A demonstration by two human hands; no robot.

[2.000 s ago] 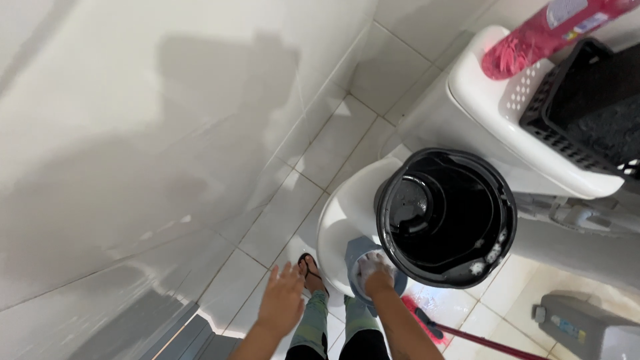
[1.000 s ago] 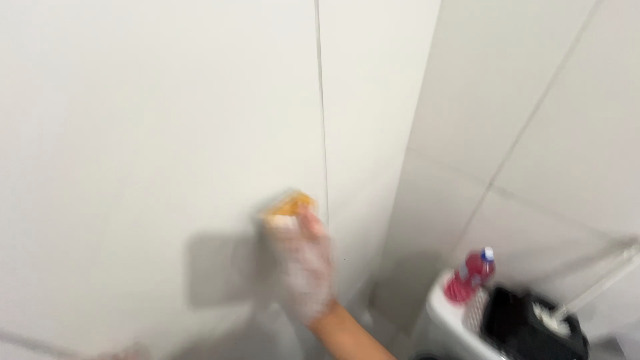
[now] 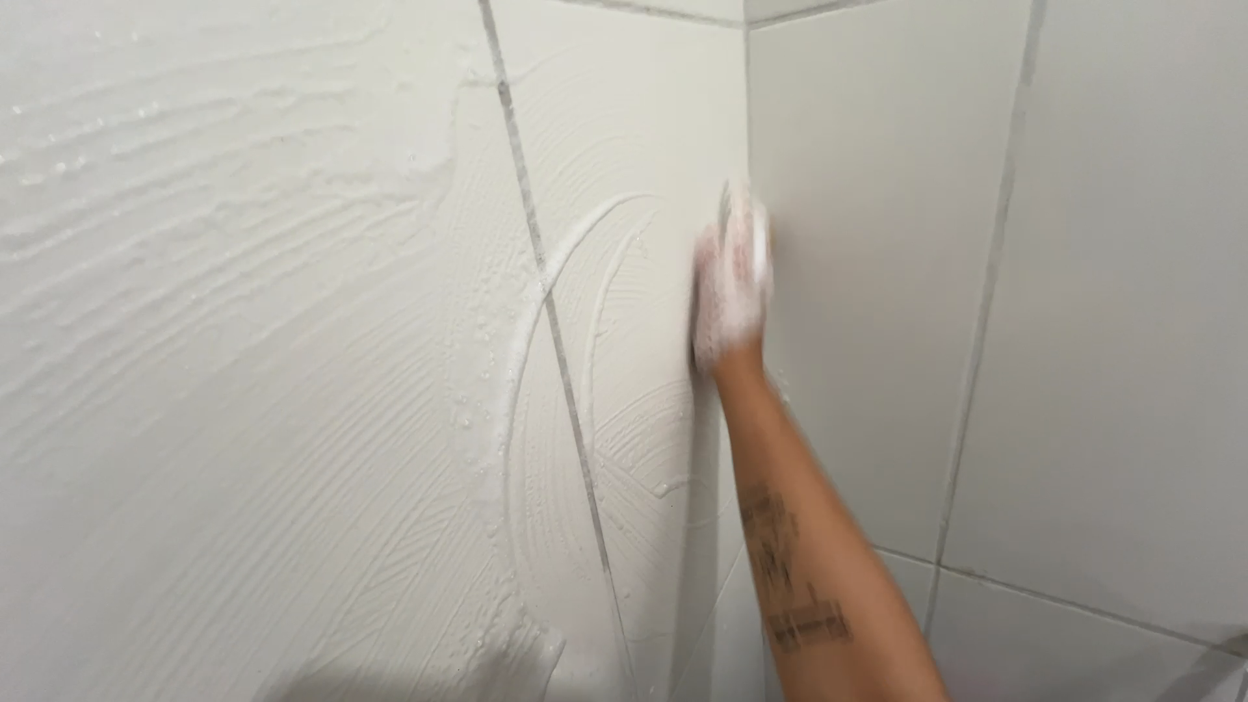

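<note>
My right hand (image 3: 731, 283), coated in white suds, presses flat against the tiled wall close to the inner corner. A sliver of yellow shows at the fingers' right edge, likely the sponge seen in the earlier view; the palm hides most of it. Streaks and arcs of white foam (image 3: 526, 361) cover the left wall tiles (image 3: 390, 507) beside the hand. My left hand is outside the view.
The adjoining wall of pale tiles (image 3: 877, 244) meets the foamy wall at a vertical corner just by my right hand. Grey grout lines run through both walls. A dark shadow lies at the bottom left.
The view has swung from the floor, toilet and black bucket up to the walls. The right hand, dipped in a small container at first, then on the wall with a yellow sponge, is now by the corner.
</note>
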